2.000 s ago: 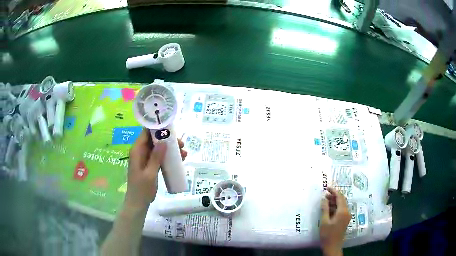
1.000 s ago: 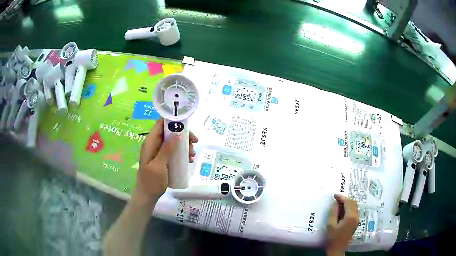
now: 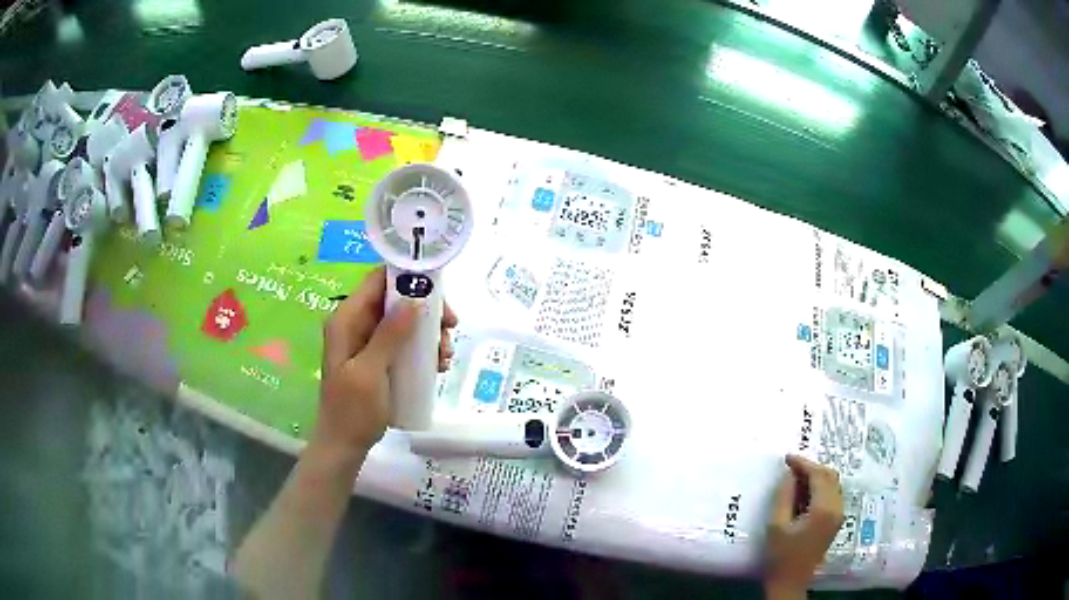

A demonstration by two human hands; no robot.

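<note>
My left hand (image 3: 381, 352) is closed round the handle of a white handheld fan (image 3: 419, 219), held upright above the sheets with its open spoked side facing me. The dark oval display on its handle shows faint light marks. A second fan (image 3: 590, 433) lies on the printed white work sheet (image 3: 692, 352), its handle pointing left and partly behind my left hand's wrist area. My right hand (image 3: 804, 516) rests at the lower right of the white sheet, fingers curled, with no object visible in it.
Several white fans (image 3: 188, 158) lie heaped on the left of the green printed sheet (image 3: 164, 316). More fans (image 3: 968, 399) stand in a small group at the right. One fan (image 3: 329, 50) lies on the green conveyor belt (image 3: 563, 82). A blurred carton of white units (image 3: 176, 492) is at lower left.
The view has shifted, so the sheets sit higher. The fan on the belt has moved left. My left hand still holds its fan. The lying fan's display has gone from lit to dark.
</note>
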